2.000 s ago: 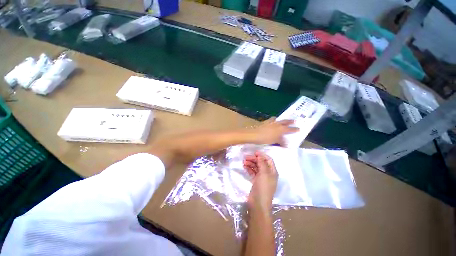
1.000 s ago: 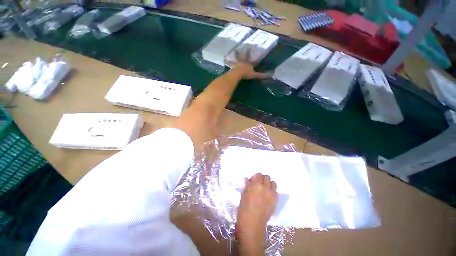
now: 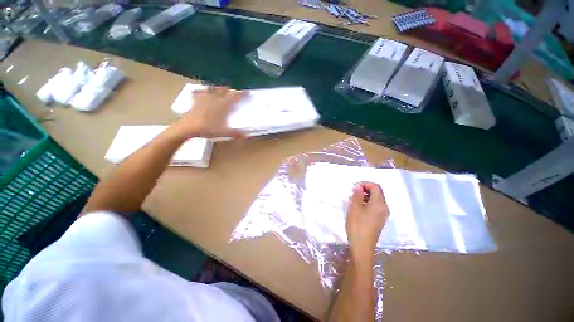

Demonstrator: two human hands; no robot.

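Observation:
My left hand is blurred, reaching left across the table. It grips the left end of a white product box, whose right end extends towards the belt. Another white surface shows beyond the hand; I cannot tell whether it is a separate box. A second box lies nearer, partly hidden by my forearm. My right hand rests on the whitish stack of poly bags, fingers curled, with no film clearly between them. Loose crinkled clear film spreads left of it.
The green conveyor belt runs behind, carrying several bagged boxes. Wrapped white bundles lie at far left, above a green crate. A metal frame post stands right; a red tray is beyond the belt.
My left hand has left the boxes on the belt and moved back left onto a white box on my side. My right hand stays on the bags, fingers more curled. The view has shifted.

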